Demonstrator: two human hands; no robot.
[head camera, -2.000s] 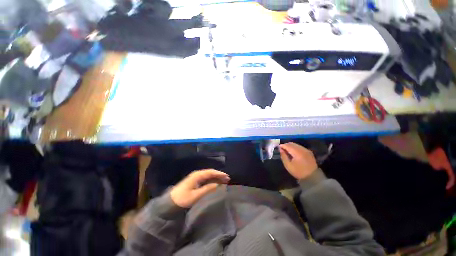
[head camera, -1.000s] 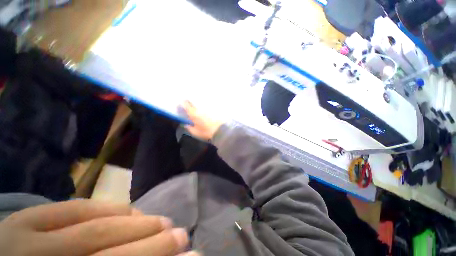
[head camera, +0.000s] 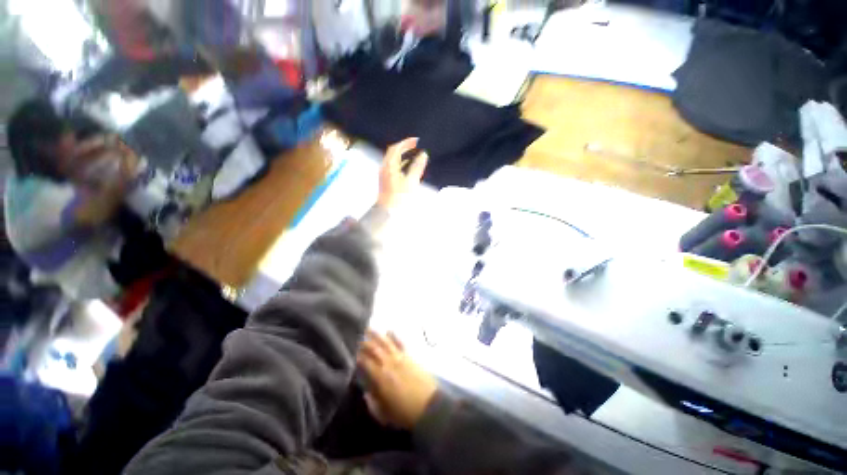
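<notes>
Black garment panels (head camera: 432, 121) lie at the back left of the white machine table. My left hand (head camera: 401, 174) reaches out to their near edge, fingers apart and slightly curled; nothing shows in it. My right hand (head camera: 395, 378) is at the table's front edge, fingers spread, slightly blurred, with nothing visible in it. The white industrial sewing machine (head camera: 631, 297) stands at the right, its needle area at its left end. A black pocket-shaped cut piece (head camera: 571, 376) lies on the bed, partly hidden by the machine head.
Thread cones (head camera: 734, 239) with pink bases stand behind the machine head. A long thin metal rod (head camera: 701, 172) lies on the wood behind. A grey cloth piece (head camera: 743, 83) is at the back right. Another person (head camera: 70, 204) sits at the left beside piled fabric.
The view has swung left and towards the back. My left hand has moved from near the lap out to the black panels. My right hand stays near the table's front edge.
</notes>
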